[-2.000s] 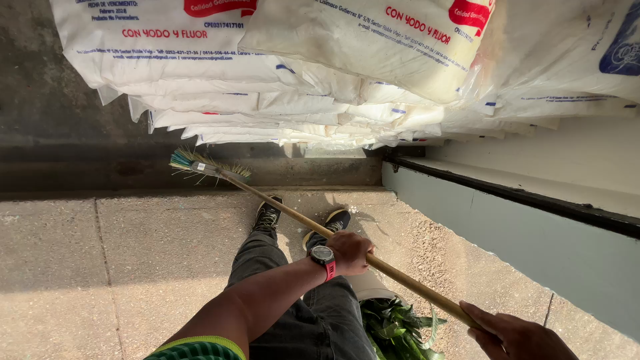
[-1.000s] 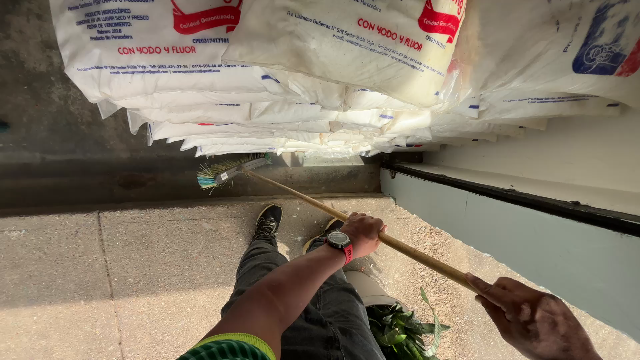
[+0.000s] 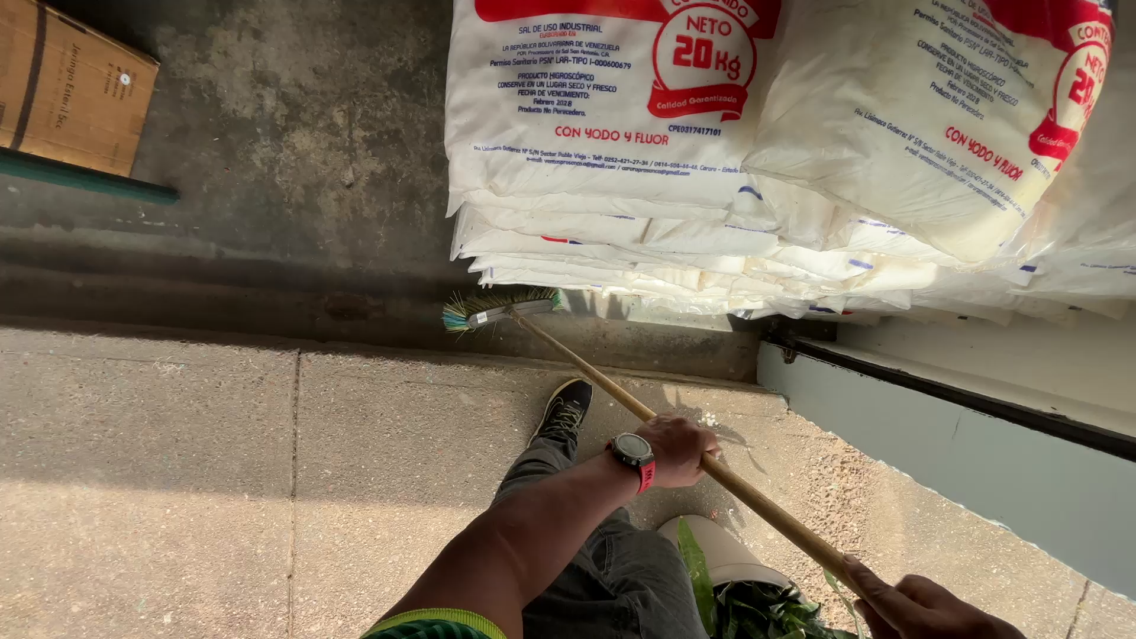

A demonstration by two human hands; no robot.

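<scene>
A push broom's wooden handle [image 3: 772, 513] runs diagonally from the lower right up to the broom head [image 3: 506, 311]. That head, with green and blue bristles, lies at the step by the foot of the stacked white bags. My left hand [image 3: 676, 451], with a watch on a red strap at the wrist, is closed round the middle of the handle. Near the handle's upper end, at the bottom right, my right hand [image 3: 923, 608] grips it and is partly cut off by the frame edge.
Plastic salt bags [image 3: 612, 106] are stacked above the step [image 3: 639, 342]. A low pale wall [image 3: 958, 435] with a dark rail stands right. A pot [image 3: 728, 550] with leafy plants is beside my legs. A cardboard box [image 3: 80, 89] sits upper left.
The view has shifted left, bringing the cardboard box into sight. Both hands keep hold of the broom handle. Only one of my shoes shows now, where two showed before.
</scene>
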